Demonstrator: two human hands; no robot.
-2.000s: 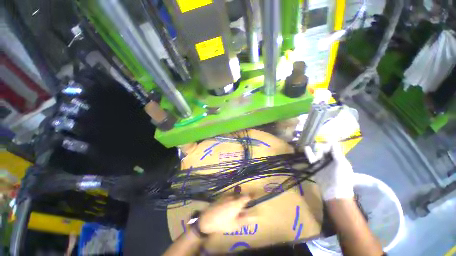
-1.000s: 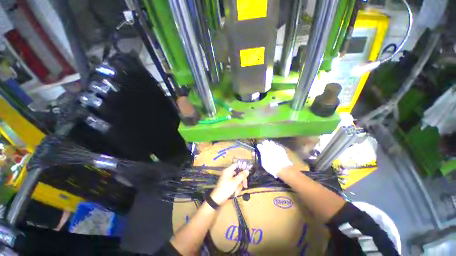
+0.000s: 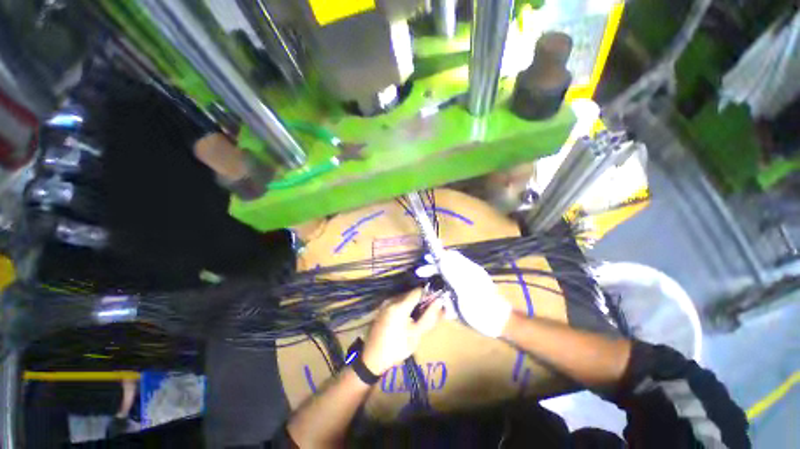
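Observation:
Thin black cables [image 3: 351, 285] lie in a loose bundle across the round cardboard sheet [image 3: 474, 399]. My bare left hand [image 3: 395, 331], with a dark wristband, pinches a few cable ends [image 3: 427, 303] near the middle of the sheet. My white-gloved right hand [image 3: 474, 294] is just right of it, the fingertips almost meeting the left ones. A narrow silver strip [image 3: 424, 221] slants from the green platen's edge down to the gloved fingers, which close on its lower end. The exact grip and the cable tips are blurred.
The green platen [image 3: 395, 167] with chrome rods [image 3: 489, 66] stands above the sheet. Green-handled cutters [image 3: 303, 175] rest on it. Metal profiles [image 3: 570, 188] stand right, above a round white tub [image 3: 675, 302]. Black hanging cable bundles [image 3: 149, 202] are at left.
The gloved hand left the cables' right end for the middle, beside the left hand. The silver strip now shows between platen and glove. The view has shifted and tilted.

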